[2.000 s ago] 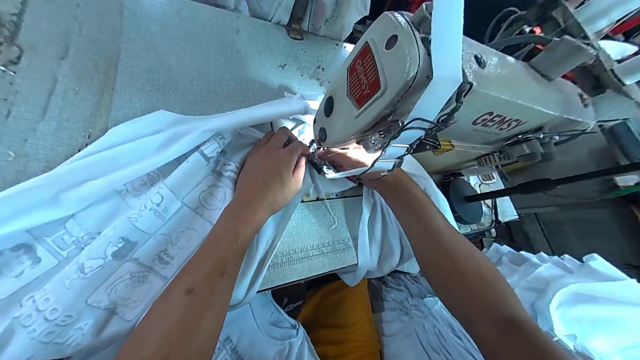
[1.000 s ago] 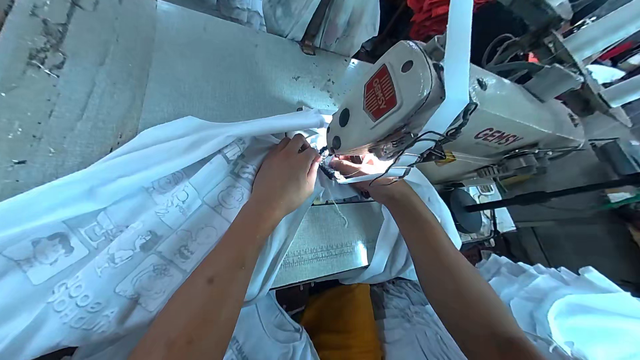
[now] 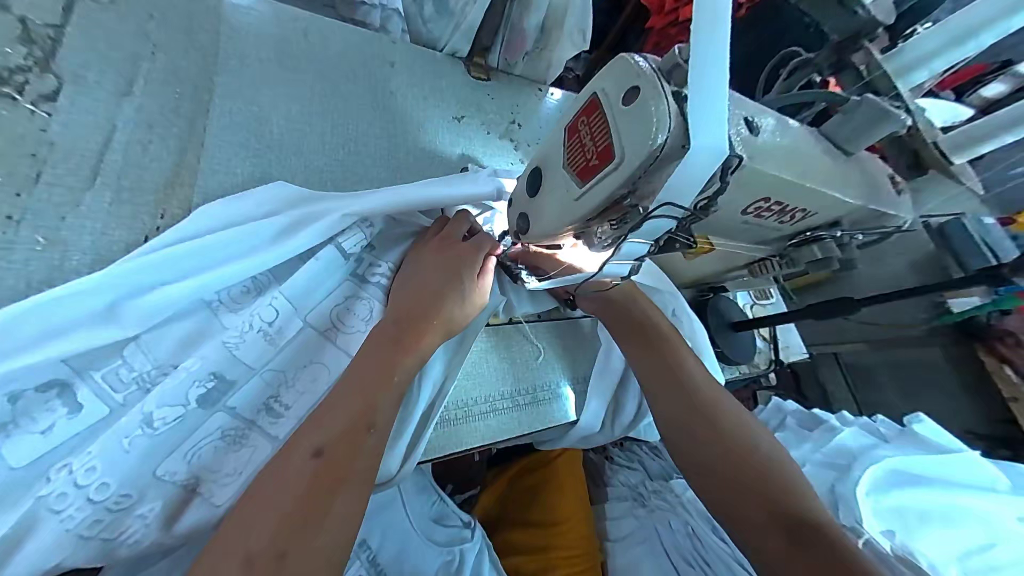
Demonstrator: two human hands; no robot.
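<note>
A white printed fabric garment (image 3: 264, 320) lies across the table and runs under the head of a Gemsy industrial sewing machine (image 3: 640, 152). My left hand (image 3: 448, 272) presses and pinches the cloth just left of the lit needle area, fingers bent. Under the machine head, my right hand (image 3: 580, 268) is at the cloth on the needle's right side, its fingertips partly hidden by the folder and wires. A white fabric strip (image 3: 704, 104) comes down in front of the machine into a metal binding guide (image 3: 592, 276). The needle itself cannot be made out.
A ruler scale is marked on the table edge (image 3: 512, 400) nearest me. White ruffled cloth (image 3: 904, 480) is piled at lower right. A black rod with a round pad (image 3: 728, 328) stands right of the machine. More fabric (image 3: 536, 32) hangs beyond the table.
</note>
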